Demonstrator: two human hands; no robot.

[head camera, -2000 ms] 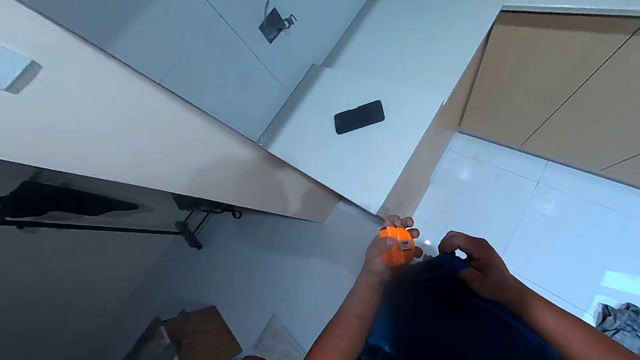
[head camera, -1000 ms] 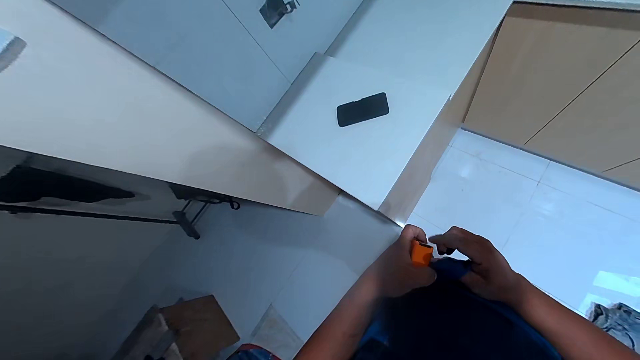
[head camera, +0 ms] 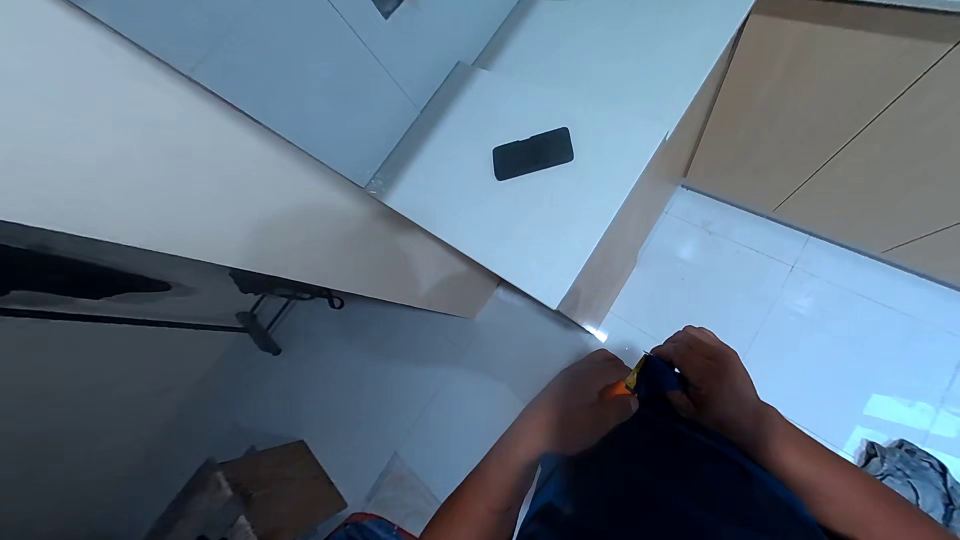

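My left hand [head camera: 592,401] is closed around an orange tape measure [head camera: 616,389], mostly hidden by the fingers. A short stretch of its yellow blade [head camera: 636,370] sticks out toward the dark blue cloth [head camera: 660,457], with its tip beside the cloth's upper edge. My right hand [head camera: 709,371] grips that edge between thumb and fingers, close to the blade tip. Beyond both hands, a black smartphone [head camera: 533,154] lies on the white countertop [head camera: 465,180].
Wood-toned cabinet fronts [head camera: 832,112] stand at the upper right. A cardboard box [head camera: 281,480] is on the floor at lower left, and a crumpled grey cloth [head camera: 907,472] at lower right. A black metal frame [head camera: 259,332] stands below the counter's left part.
Two seconds ago the tape measure showed more fully in my left hand; that hand now covers most of it. Some yellow blade now shows at the cloth's edge.
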